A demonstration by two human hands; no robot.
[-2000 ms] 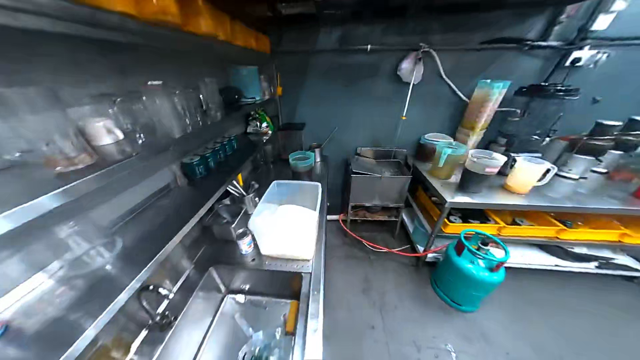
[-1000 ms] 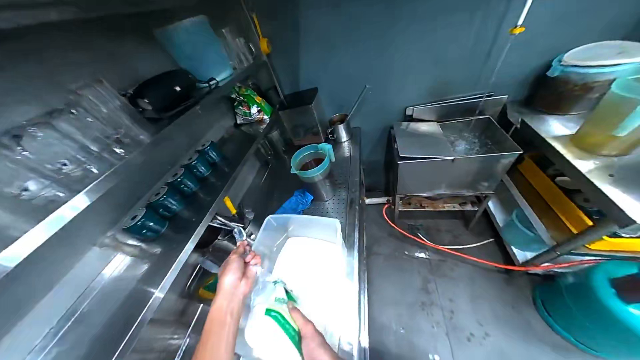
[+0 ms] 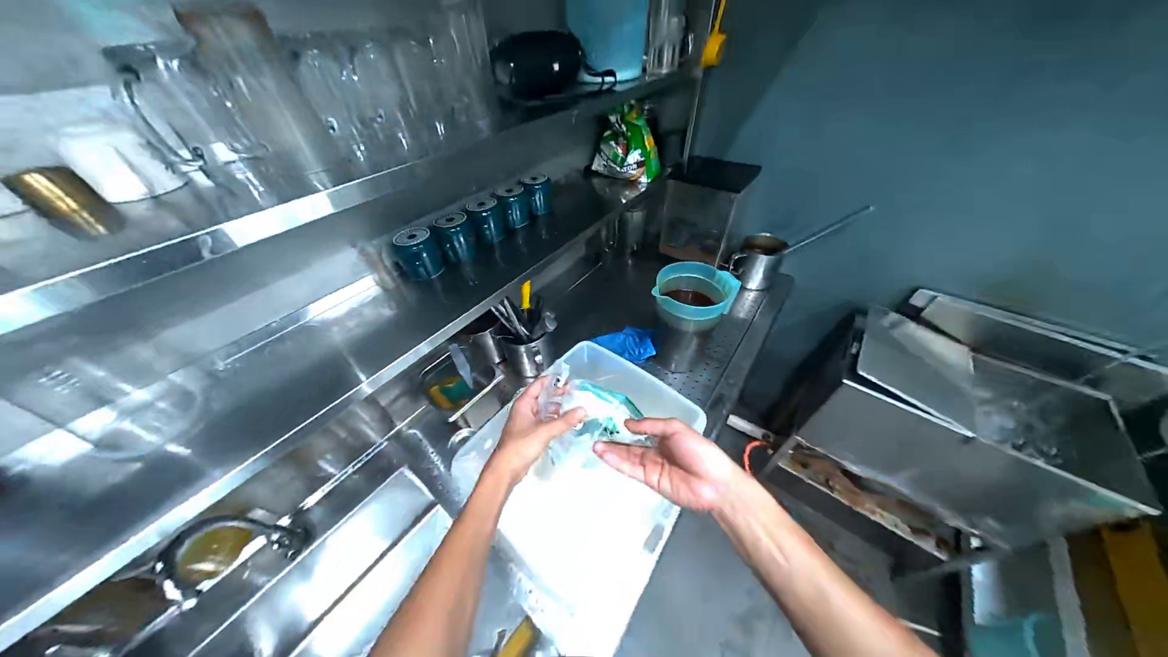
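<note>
My left hand (image 3: pixel 534 429) grips a crumpled clear plastic bag with green print (image 3: pixel 593 415) over a translucent plastic bin (image 3: pixel 664 392). White contents (image 3: pixel 584 538) fill much of the bin; what they are I cannot tell. At the bag's right side, my right hand (image 3: pixel 675 461) has its palm turned up and fingers apart, close to the plastic or touching it. Beyond the bin lie a blue crumpled plastic piece (image 3: pixel 626 344) and a turquoise plastic jug (image 3: pixel 695 292) with dark liquid. A metal cup of utensils (image 3: pixel 527 351) stands behind the bin's left corner.
Steel shelves (image 3: pixel 301 338) run along the left, with glass jugs (image 3: pixel 196 119) and dark teal cups (image 3: pixel 453 237). A faucet (image 3: pixel 228 538) is at lower left. A long-handled metal pot (image 3: pixel 759 263) stands at the counter's far end. Right of the counter is a steel fryer-like unit (image 3: pixel 967 447).
The view has come in close to the bin over two seconds. One second ago both hands held the bag lower over the bin; now it is crumpled near the far side, and my right hand has opened.
</note>
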